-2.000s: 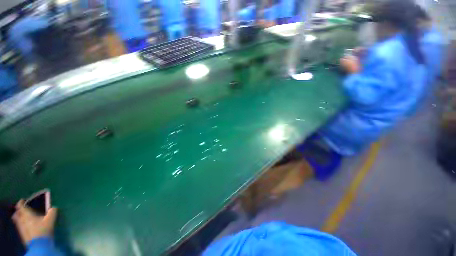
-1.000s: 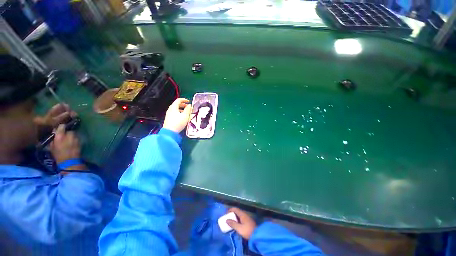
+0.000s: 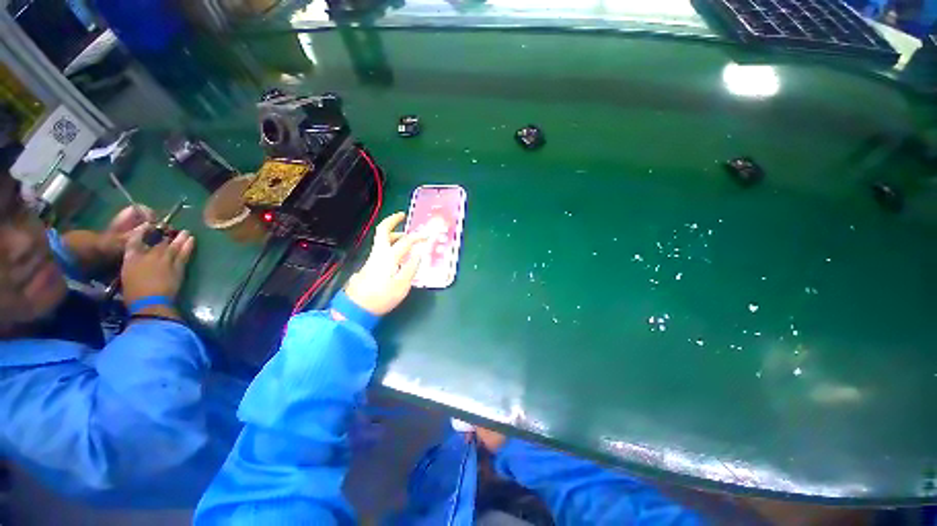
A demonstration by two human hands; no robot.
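A smartphone (image 3: 446, 260) with a pale pinkish-white rim lies on the green surface, its screen lit pink. My left hand (image 3: 382, 271) reaches over its left side with a finger on the screen; the phone is not gripped. My right hand (image 3: 491, 438) is low by my lap, partly hidden by the surface's front edge. A sliver of a small white object (image 3: 462, 424) shows at its fingers. Black electronic units (image 3: 530, 137) sit spaced out beyond the phone.
Black equipment (image 3: 327, 128) with a brass-yellow block and red cable stands left of the phone, beside a tan ring (image 3: 232, 209). A neighbour's hands (image 3: 154, 262) work farther left. White specks (image 3: 658, 323) lie to the right. A black grid tray (image 3: 807, 26) is at the far edge.
The view has swung left, then tilted slightly. My left hand has moved from the phone's edge onto its screen, which now shows pink. My right hand has slipped mostly behind the edge.
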